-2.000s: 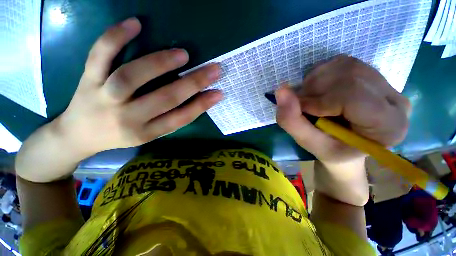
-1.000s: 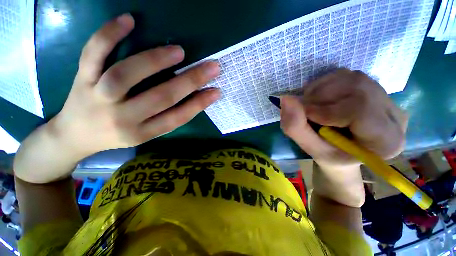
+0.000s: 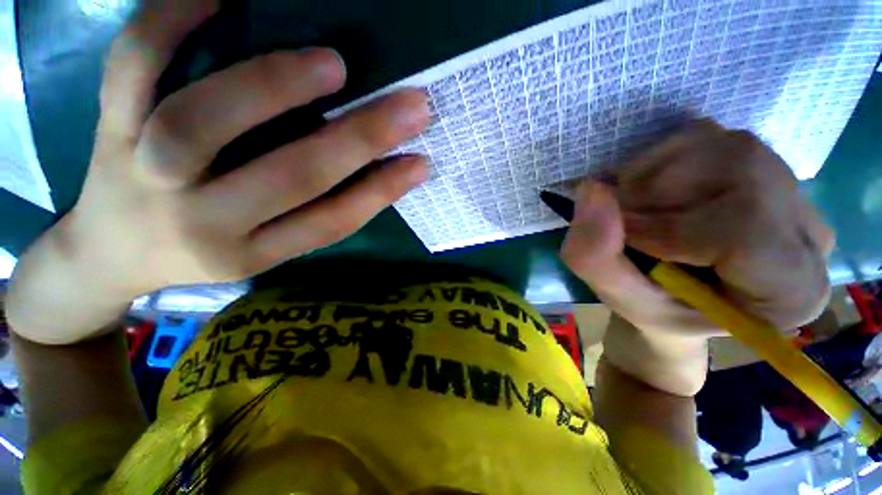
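Observation:
A white printed sheet (image 3: pixel 503 126) with a fine grid of small cells lies slanted on the dark green worktop. My left hand (image 3: pixel 213 164) lies with its fingers apart, two fingertips on the sheet's left end; it grips nothing. My right hand (image 3: pixel 716 222) is shut on a yellow marker pen (image 3: pixel 764 338). The pen's black tip is at the lower middle of the sheet; whether it touches the paper I cannot tell. The right hand covers part of the sheet's lower right.
Another printed sheet (image 3: pixel 21 126) shows at the far left, cut off by the picture's edge. The dark green worktop (image 3: pixel 387 34) has a pale near edge. Below it are my yellow T-shirt (image 3: pixel 387 416), a blue plastic item (image 3: pixel 172 338), red items, and parts of a person at lower right.
The view has come closer, so the sheet looks larger and the left sheet shows less. The right-hand pile is out of view. My right hand and the pen tip have shifted right along the sheet.

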